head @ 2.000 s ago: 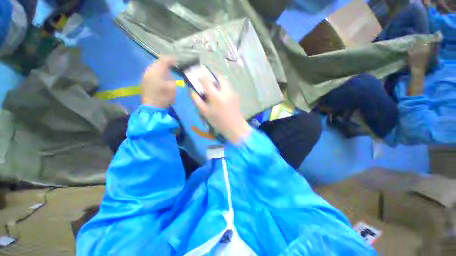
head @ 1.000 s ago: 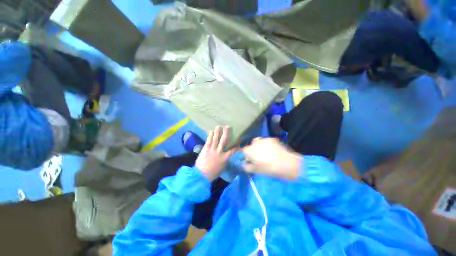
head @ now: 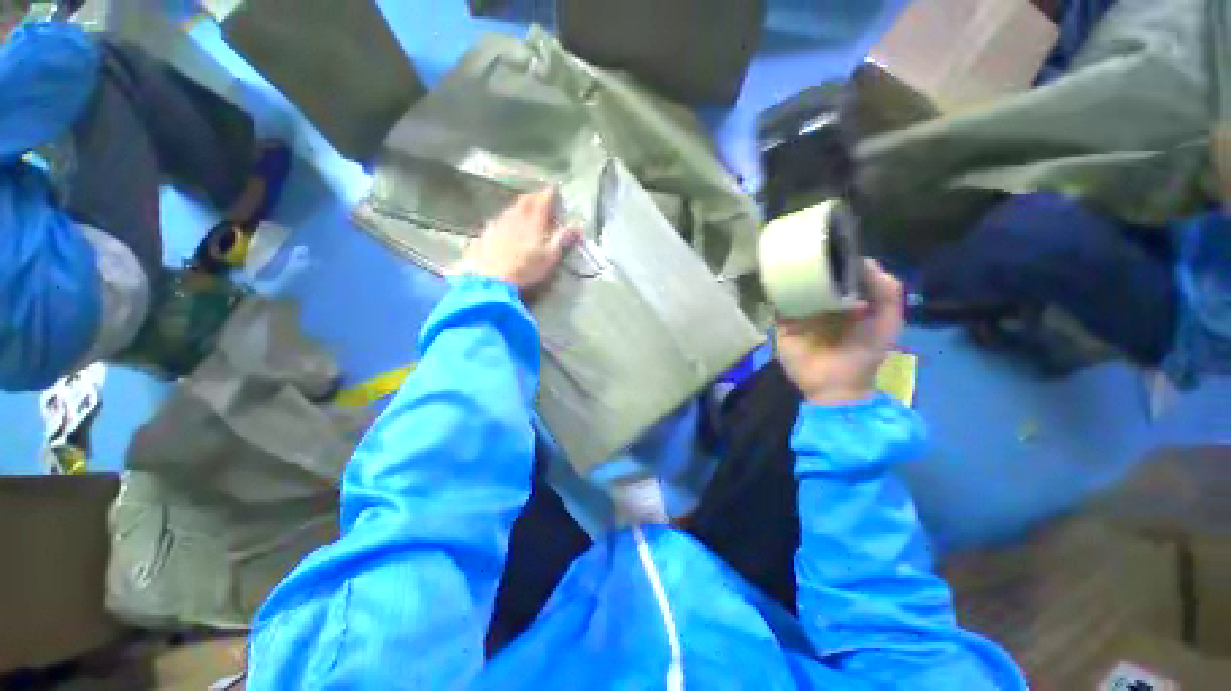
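Observation:
A carton wrapped in grey-green sack [head: 641,331] lies tilted in front of my knees, with loose sack spread behind it. My left hand [head: 516,243] rests on its upper left part, fingers on the sack; whether it pinches the material is hidden. My right hand [head: 844,338] is raised to the right of the carton and holds a black tape dispenser [head: 806,122] with a pale tape roll [head: 806,259] on it. The dispenser is blurred and apart from the carton.
Crumpled grey-green sack [head: 257,473] lies at the left. A person's blue sleeve [head: 54,270] is at the left edge, and another person's dark-trousered leg [head: 1067,277] is at the right. A brown carton [head: 965,51] stands at the upper right. Brown cardboard [head: 1127,567] lies lower right.
My left hand has moved up from the carton's near edge onto its upper left part. My right hand has moved right and up, and the tape dispenser now shows in it.

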